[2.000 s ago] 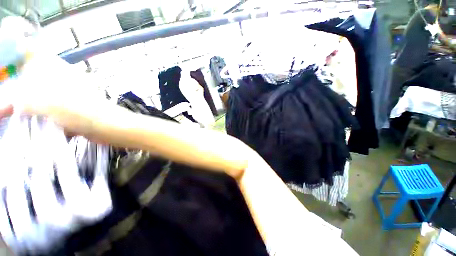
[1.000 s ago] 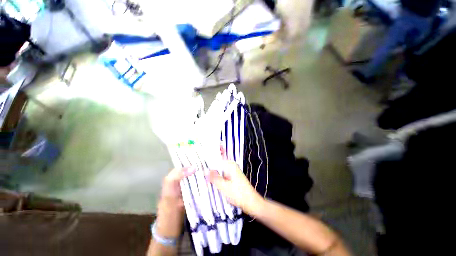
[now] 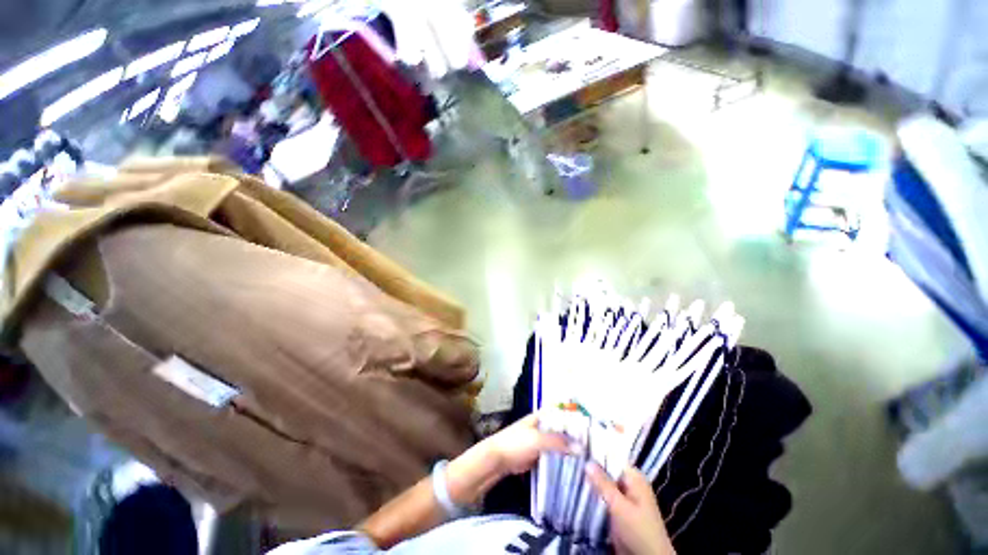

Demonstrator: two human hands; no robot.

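Note:
A thick bundle of white hangers fans out in front of me at the lower middle. My left hand, with a pale band on the wrist, grips its left side near orange and green marks. My right hand holds its lower right side, cut off by the bottom edge. Black skirts with thin pale wavy lines hang below and to the right of the bundle. Their lower parts are out of view.
Tan coats with pale tabs fill the left side. A red garment hangs farther back, near a white-topped table. A blue stool stands on the floor at the right. Pale and blue cloth is at the right edge.
The view has swung, bringing the tan coats and red garment into view. The hangers sit farther right in the picture and fan wider at the top. Both hands still hold them.

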